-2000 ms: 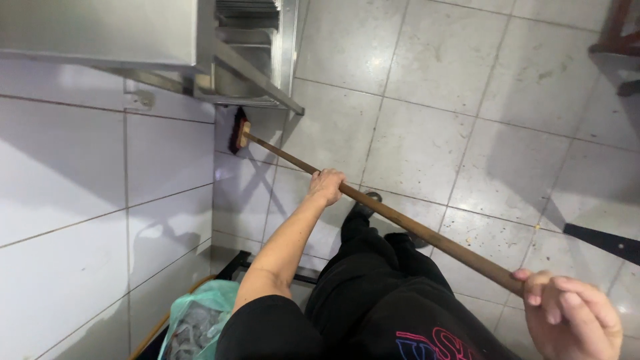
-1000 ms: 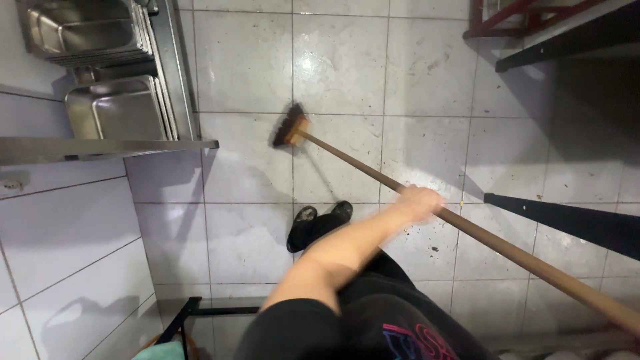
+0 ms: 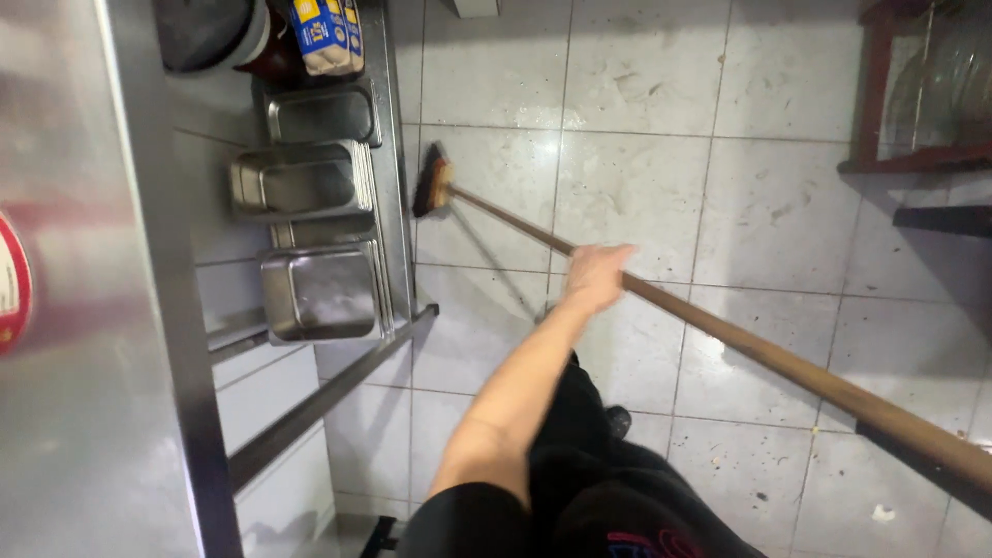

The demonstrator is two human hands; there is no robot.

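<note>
My left hand (image 3: 598, 277) is closed around the middle of a broom's wooden handle (image 3: 721, 328), which runs from the lower right corner up to the left. The broom head (image 3: 435, 182), with dark bristles and a light block, is on the tiled floor beside the edge of the steel shelf. My right hand is outside the view, and the handle's upper end leaves the picture at the right edge.
A steel table (image 3: 85, 310) stands at the left. Its lower shelf (image 3: 394, 155) holds several steel pans (image 3: 322, 291) and egg cartons (image 3: 327, 35). A red frame (image 3: 872, 101) and a dark leg (image 3: 942, 221) are at the right. Debris (image 3: 882, 513) dots the floor.
The view has shifted. The broom head, out on open floor one second ago, is now beside the shelf edge. My right hand, seen on the handle's end two seconds ago, is out of view.
</note>
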